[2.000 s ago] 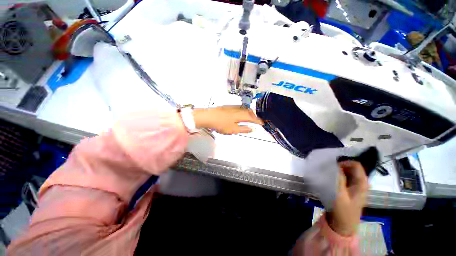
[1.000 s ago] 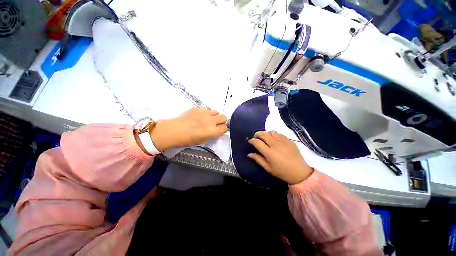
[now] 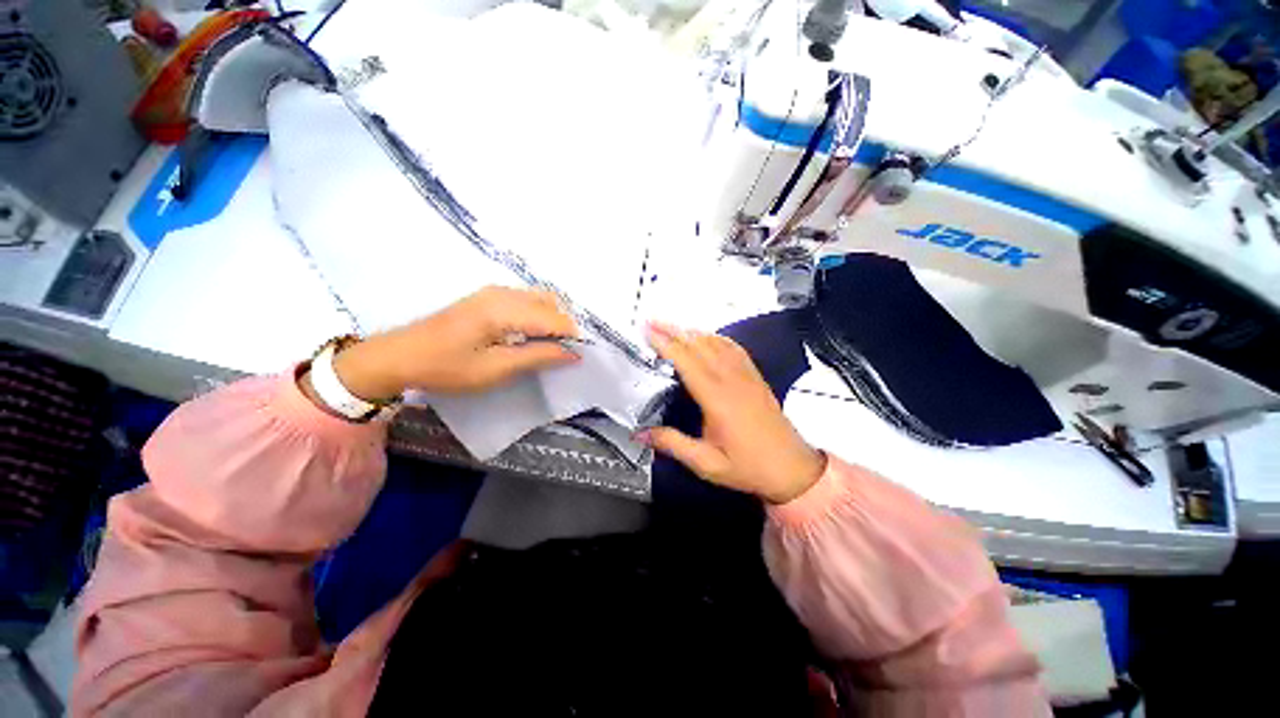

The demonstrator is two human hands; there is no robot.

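My left hand (image 3: 484, 341) grips the near edge of the pale garment panels (image 3: 379, 239), which lie pale side up with dark layered edges left of the needle. My right hand (image 3: 730, 407) is on a navy curved piece (image 3: 769, 348), its thumb and fingers at the panel's folded end. The navy piece lies partly under this hand and hangs over the table's front edge. The presser foot and needle area (image 3: 793, 274) is just beyond the right hand. A stack of navy curved pieces (image 3: 934, 358) lies right of the needle.
The white sewing machine head (image 3: 969, 197) stands at the back right. Dark thread snips (image 3: 1116, 449) lie at the table's right end. An orange-red tray (image 3: 176, 84) and a grey motor housing (image 3: 56, 112) are at the far left. The measuring scale (image 3: 534, 460) runs along the front edge.
My right hand has moved left to the panel end, shifting the navy piece. My left hand has moved left and lifted or folded the panel's near edge. Earlier, the right hand held a piece near the snips.
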